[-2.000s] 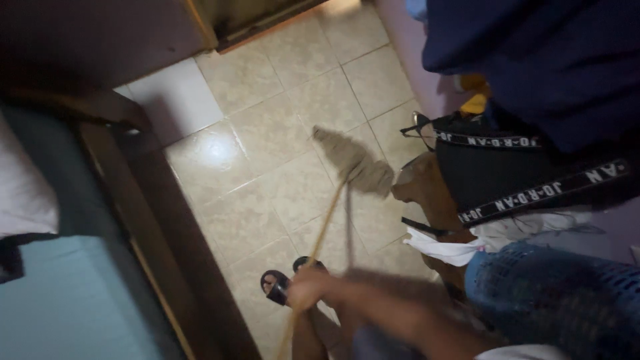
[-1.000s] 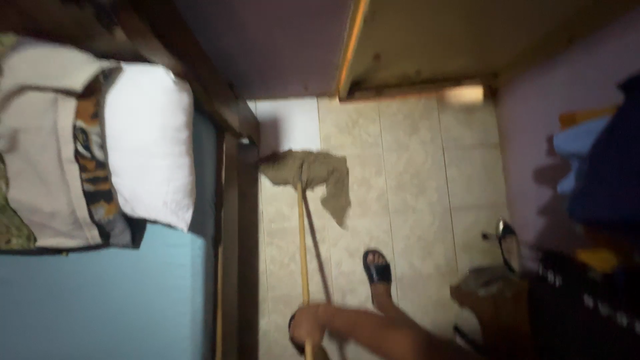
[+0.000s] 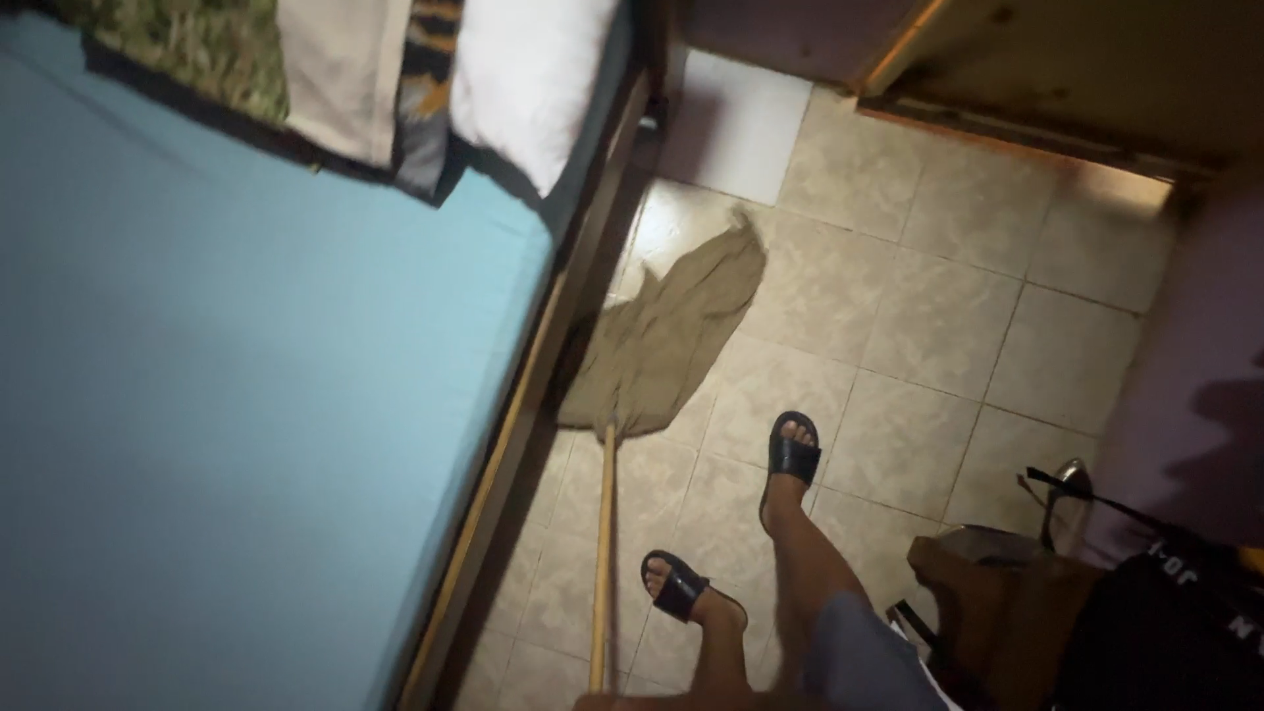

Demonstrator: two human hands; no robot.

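Note:
A long wooden pole (image 3: 603,563) runs up from the bottom edge to a spread grey-brown cloth (image 3: 671,331) on the tiled floor. The cloth lies beside the bed's wooden side, its lower left part in shadow, and covers the pole's far end. Only a sliver of my right hand (image 3: 617,702) shows at the bottom edge, closed around the pole; its fingers are mostly cut off by the frame. My left hand is out of view.
A bed with a light blue sheet (image 3: 296,395), a white pillow (image 3: 528,79) and fabric fills the left. My feet in black slide sandals (image 3: 793,454) stand right of the pole. A brown wooden piece (image 3: 997,602) and a black bag with lettering (image 3: 1136,632) are at lower right.
The cloth, bunched up two seconds ago, now lies spread longer beside the bed. My right hand has moved down to the frame's edge. The view has shifted and turned towards the bed.

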